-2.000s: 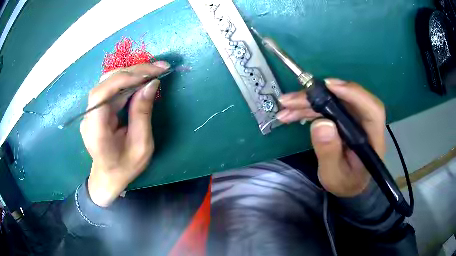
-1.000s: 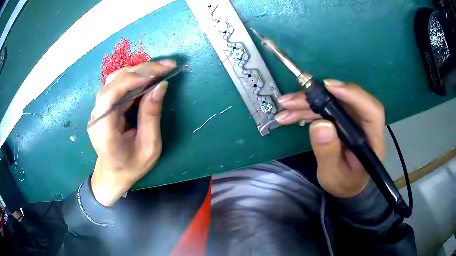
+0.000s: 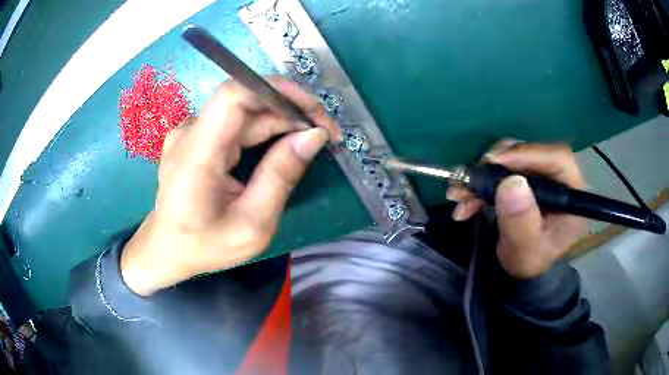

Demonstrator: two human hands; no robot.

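The grey metal jig (image 3: pixel 359 99) lies slantwise in front of me, with several small round silver components in its recesses. My left hand (image 3: pixel 227 176) holds dark flat tweezers (image 3: pixel 242 69); their tips are at the jig's left edge, with a trace of red wire beside them. My right hand (image 3: pixel 532 201) holds the black-handled soldering iron (image 3: pixel 579 201). Its tip is over the jig's lower part, near a recess; I cannot tell if it touches. The heap of red lead wires (image 3: pixel 152 110) lies left of the jig, behind my left hand.
The black iron stand with its speckled tray (image 3: pixel 623 33) is at the upper right, with something yellow beside it. A white strip (image 3: pixel 95 69) crosses the green mat (image 3: pixel 469 66). The iron's black cord runs at the right. My lap is below the bench edge.
My left hand has moved right, bringing the tweezers to the jig. The iron has swung flatter, its tip now over the jig. My right fingers have left the jig's end. The view has shifted slightly.
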